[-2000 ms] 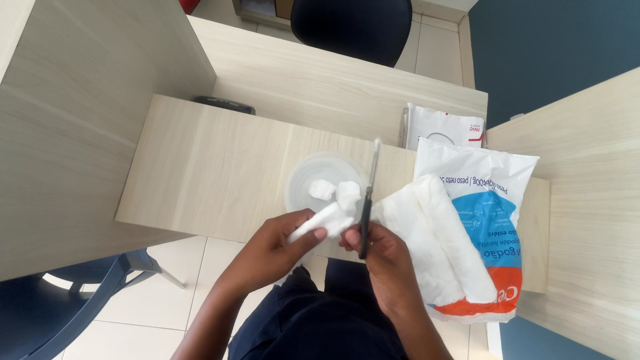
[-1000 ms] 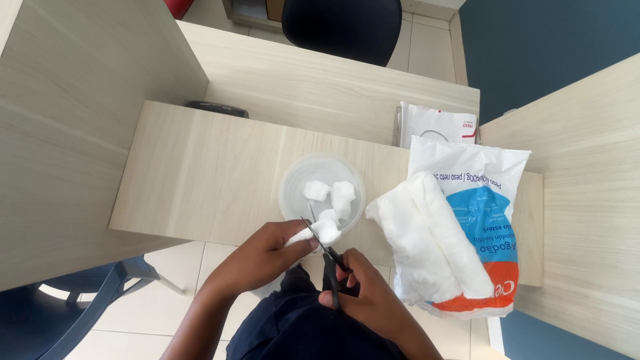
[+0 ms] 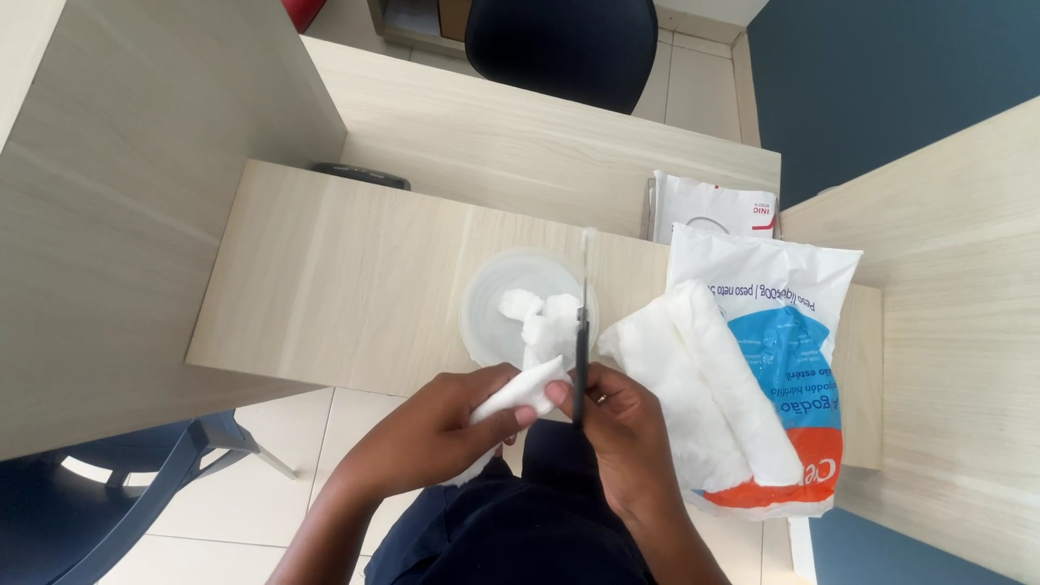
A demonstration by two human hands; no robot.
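Observation:
My left hand (image 3: 443, 426) grips a rolled strip of white cotton wool (image 3: 524, 388) between thumb and fingers. In my right hand (image 3: 621, 431) is a pair of scissors (image 3: 582, 349) with black handles, blades pointing away from me and apart from the strip's end; that hand's thumb touches the strip. Beyond my hands sits a round translucent plastic bowl (image 3: 481, 313) with several cotton pieces (image 3: 552, 323) in it. To the right, a folded sheet of cotton wool (image 3: 699, 390) lies on a white, blue and orange plastic cotton package (image 3: 788, 349).
The wooden desk (image 3: 341, 284) has a raised panel on the left (image 3: 162, 162). A black object (image 3: 361, 175) lies by its far edge. Papers in a holder (image 3: 711, 207) stand behind the package. One dark chair (image 3: 561, 49) is beyond the desk, another (image 3: 154, 487) at lower left.
The scissors were across the cotton strip a second ago; now they point upright beside it, clear of the strip. My right hand has moved up close to my left hand.

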